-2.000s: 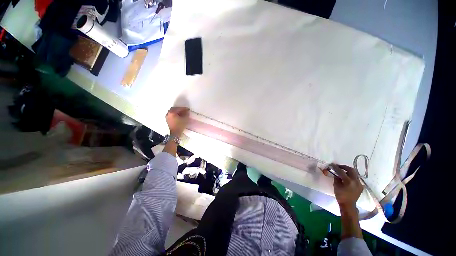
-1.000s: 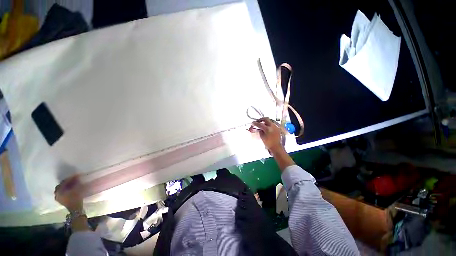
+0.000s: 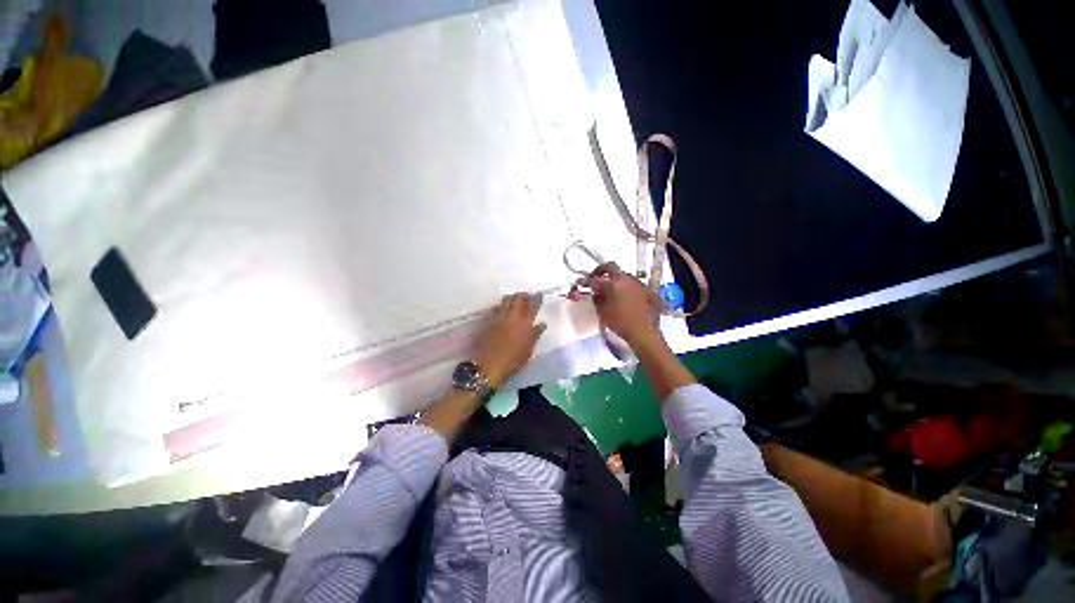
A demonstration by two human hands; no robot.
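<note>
Off-white pattern paper (image 3: 318, 200) covers much of the table. A pinkish pattern ruler (image 3: 389, 360) lies along its near edge. My left hand (image 3: 513, 336) presses flat near the ruler's right end, fingers on ruler and paper. My right hand (image 3: 619, 304) is at the paper's right edge, fingers pinched around a short thin pen or pencil (image 3: 580, 290), its tip near the ruler's line. The tape measure (image 3: 667, 224) lies looped and curling just beyond my right hand, with a small blue round object (image 3: 672, 296) beside it.
A mobile phone (image 3: 123, 292) lies on the paper at the left. Black fabric (image 3: 754, 212) with folded white paper (image 3: 902, 112) covers the right side. Dark cloth (image 3: 269, 35) and a yellow bag (image 3: 53, 94) lie beyond. A wooden strip (image 3: 43, 403) is at far left.
My left hand has moved from the ruler's left end rightward, close to my right hand. My right hand stays near the right edge. The view has swung toward the paper's right side.
</note>
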